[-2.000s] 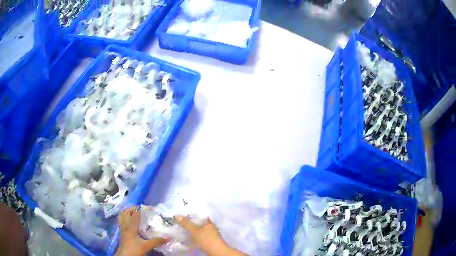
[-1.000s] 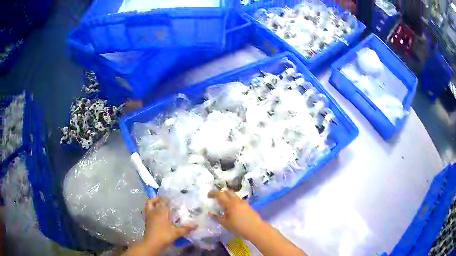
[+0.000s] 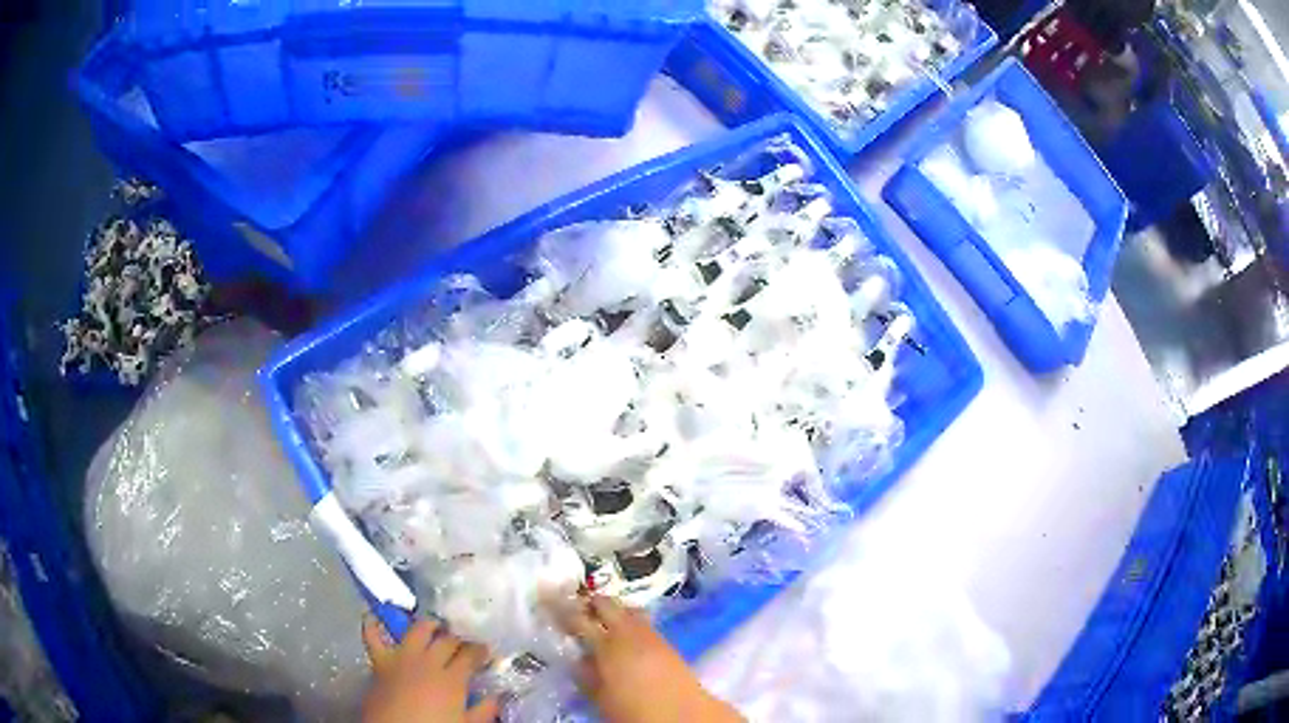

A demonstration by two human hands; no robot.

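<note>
A blue tote holds a loose heap of white-and-dark parts in cloudy clear bags. My left hand is at the tote's near left corner, fingers apart, by the rim and a white tag. My right hand is just right of it at the near edge, its fingertips on bag film over the heap. Film and a bagged part lie between and ahead of the hands. The film and blur hide whether the right fingers grip anything.
A shallow tote with white film stands at the far right of the white table. Another filled tote is behind. Stacked totes stand far left. A large clear sack is at the left, a blue tote at the right.
The view has swung left from the table to the tote. My hands have gone from the table with a bagged part to the tote's near corner. My left fingers have spread since a second ago.
</note>
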